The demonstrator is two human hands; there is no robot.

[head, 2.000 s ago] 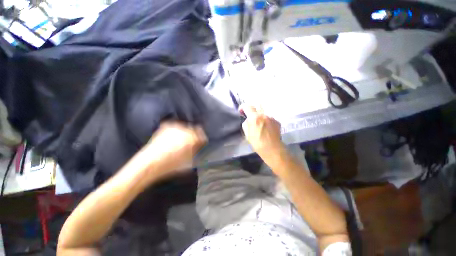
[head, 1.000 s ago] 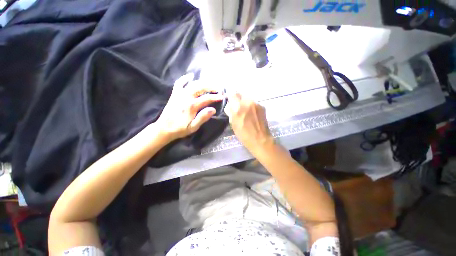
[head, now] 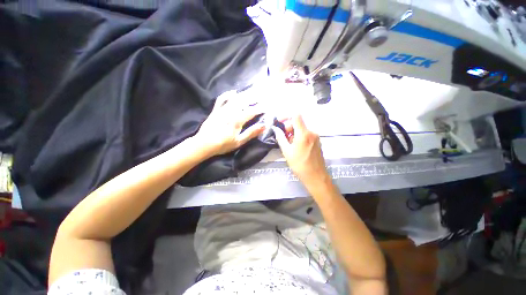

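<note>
Dark, slightly shiny cloth (head: 167,86) spreads over the left of the table and hangs over its front edge. My left hand (head: 228,124) lies on the cloth, thumb and fingers pinching its right edge. My right hand (head: 300,147) pinches the same small folded edge (head: 269,133) from the right, fingertips close to my left ones. The white sewing machine head (head: 357,49) with a blue stripe stands just beyond. The needle area (head: 297,74) is partly lost in lamp glare, and the cloth edge is in front of it.
Dark-handled shears (head: 385,124) lie open-looped right of the needle. Small tools (head: 450,147) lie at the table's right end. A printed ruler (head: 369,169) runs along the front edge (head: 259,193). Black cords or strips (head: 455,210) hang below at right.
Both hands have come together at the cloth edge; my left hand was farther left two seconds ago. The view has shifted, showing more of the machine head.
</note>
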